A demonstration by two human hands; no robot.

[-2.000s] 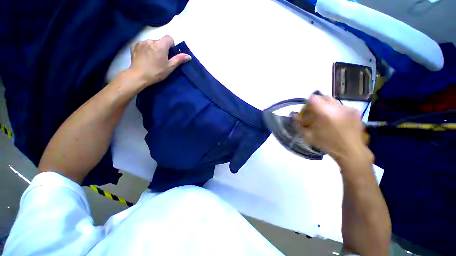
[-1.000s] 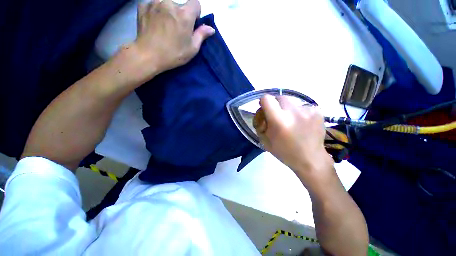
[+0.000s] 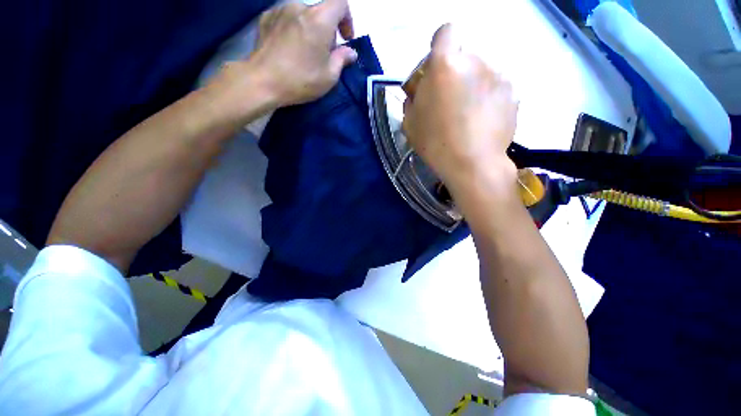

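Navy trousers [image 3: 325, 195] lie on the white ironing table in front of me, their lower part reaching the table's near edge. The waistband end [image 3: 364, 55] shows beside my left thumb. My left hand [image 3: 305, 53] presses on the garment's upper left corner, thumb on the cloth. My right hand [image 3: 461, 110] is closed around the handle of a silver steam iron [image 3: 394, 154]. The iron rests on the upper right part of the garment and hides most of the waistband. Most of the handle is hidden by my hand.
The ironing table [image 3: 520, 268] is white. An iron rest [image 3: 600, 136] stands at its right side, partly behind a black cable. A yellow hose [image 3: 650, 203] runs right. A white sleeve board [image 3: 662, 77] is at upper right. Navy cloth piles hang left [image 3: 97, 89] and right [image 3: 666, 309].
The iron has moved from right of the garment onto it, then up toward the waistband end and turned. My left hand stays at the garment's upper left corner.
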